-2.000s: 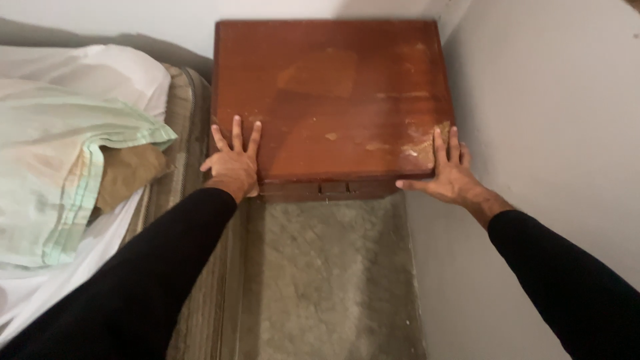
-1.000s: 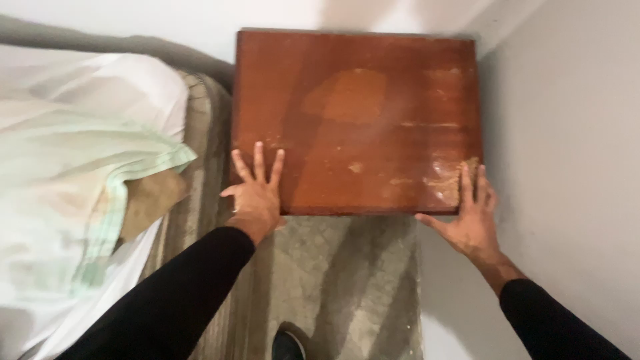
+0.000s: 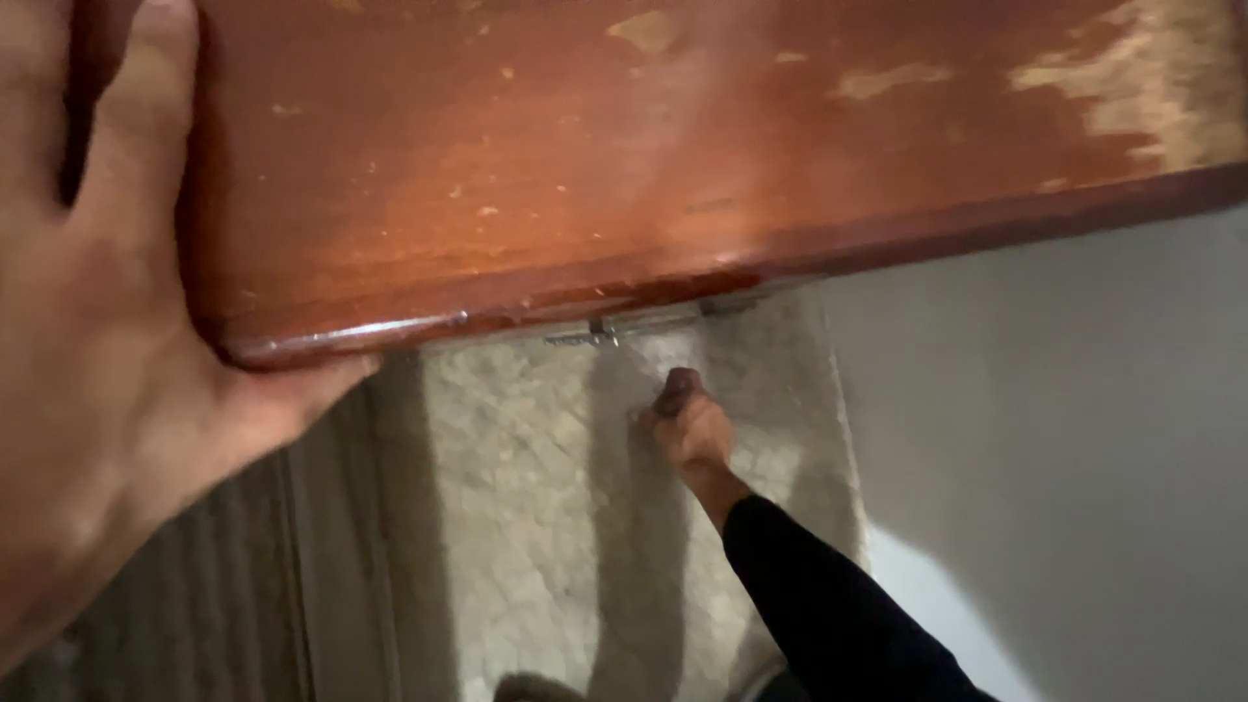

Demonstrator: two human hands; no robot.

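Observation:
A worn reddish-brown wooden cabinet (image 3: pixel 546 175) fills the upper part of the head view, its varnish chipped at the right. My left hand (image 3: pixel 127 322) is large and close, gripping the near left corner, with the thumb along the front edge and the fingers at the left side. Below the front edge, my right hand (image 3: pixel 694 419) is low over the floor, closed around the dark end of something that looks like a tool handle; blur hides what it is. A thin pale streak runs from it toward a small metal fitting (image 3: pixel 609 333) under the cabinet's edge.
Grey concrete floor (image 3: pixel 517 507) lies below the cabinet, crossed by shadows. A grey wall (image 3: pixel 1053 419) rises on the right. The striped side of a mattress (image 3: pixel 214 585) stands at the lower left. Part of a dark shoe (image 3: pixel 770 680) shows at the bottom.
My right hand has left the cabinet's right corner and is now below its front edge, closed. My left hand stays at the left corner. The view has come much nearer the cabinet.

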